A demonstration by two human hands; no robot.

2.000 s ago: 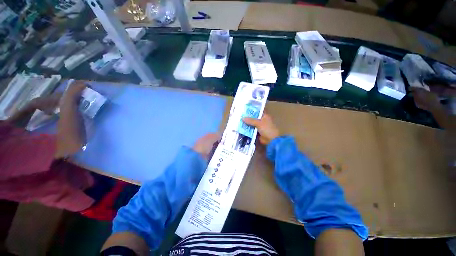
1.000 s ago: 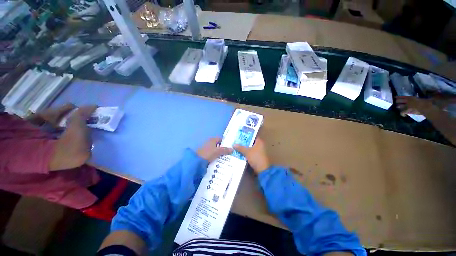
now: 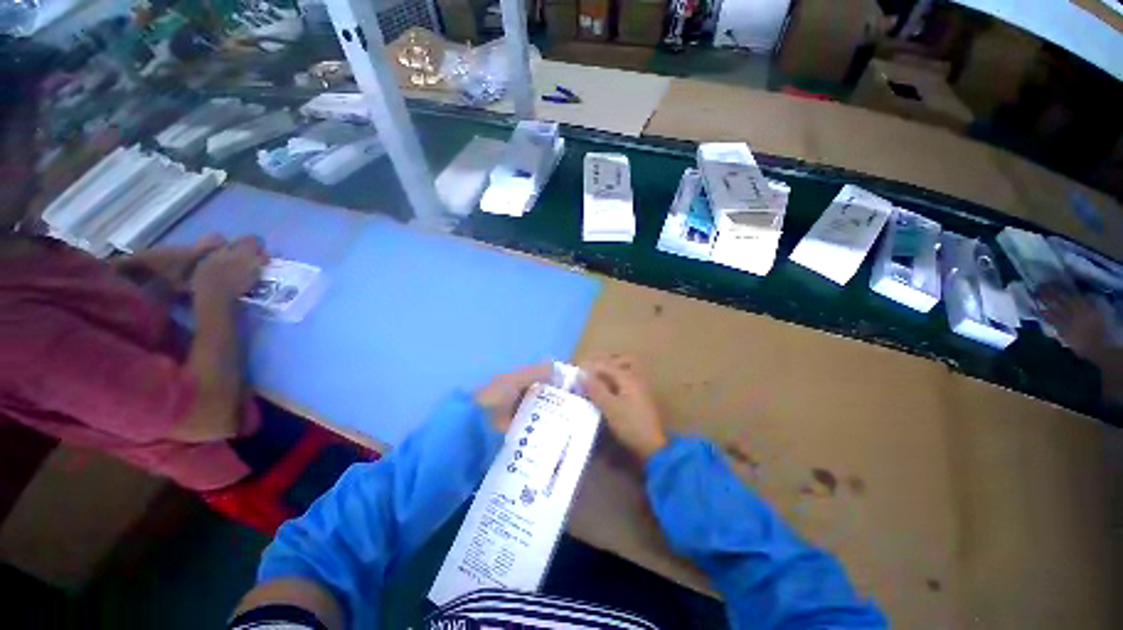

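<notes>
A long white printed retail box (image 3: 523, 492) slopes from my waist up to the bench's front edge, its black text and icons facing up. A short clear end of the plastic tray (image 3: 567, 377) shows at the box's upper opening; the rest of the tray is hidden inside. My left hand (image 3: 515, 391) holds the box's upper left corner. My right hand (image 3: 624, 400) is at the upper right corner, its fingers on the tray end and box edge.
A blue mat (image 3: 419, 320) and stained brown cardboard (image 3: 788, 406) cover the bench. Behind, a green conveyor (image 3: 653, 265) carries several boxes and trays, beside a white upright (image 3: 384, 111). A co-worker in a red top (image 3: 111, 357) handles a tray at left; another hand (image 3: 1074, 322) is at right.
The tray with its light-blue insert has slid down into the box; only its end shows now. My hands have closed in around the box's opening. The view has shifted.
</notes>
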